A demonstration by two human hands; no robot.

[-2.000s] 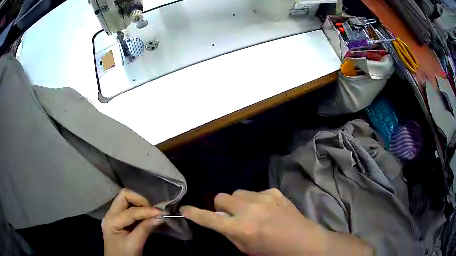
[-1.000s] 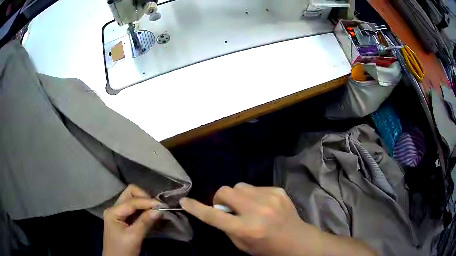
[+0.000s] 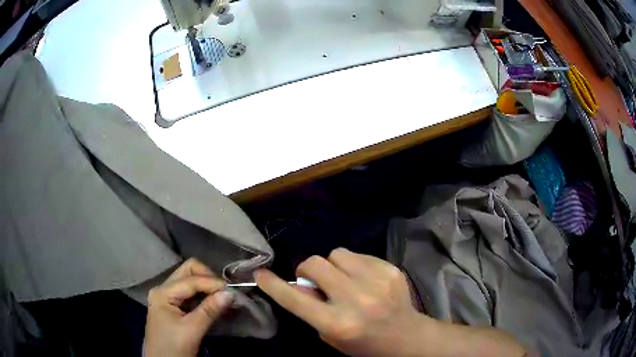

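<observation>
A grey-brown garment piece [image 3: 104, 188] hangs over the table's front edge at the left, its folded edge [image 3: 245, 263] at the lower middle. My left hand [image 3: 183, 303] pinches the cloth between thumb and fingertips just below that fold. My right hand [image 3: 356, 300] holds a thin silver pointed tool [image 3: 242, 284] with a white end showing between the fingers. The tool's tip reaches my left fingertips at the cloth. My right index fingertip lies along the tool beside the fold.
The white sewing table [image 3: 335, 118] has a wooden edge. The sewing machine's needle area [image 3: 202, 56] is at upper left. A tool box [image 3: 519, 63] and yellow scissors [image 3: 582, 89] are at upper right. A crumpled grey-brown heap [image 3: 488, 251] lies at lower right.
The view has shifted, so the table and machine sit further right and higher. The white end of the tool shows more clearly. Both hands keep their holds near the fold.
</observation>
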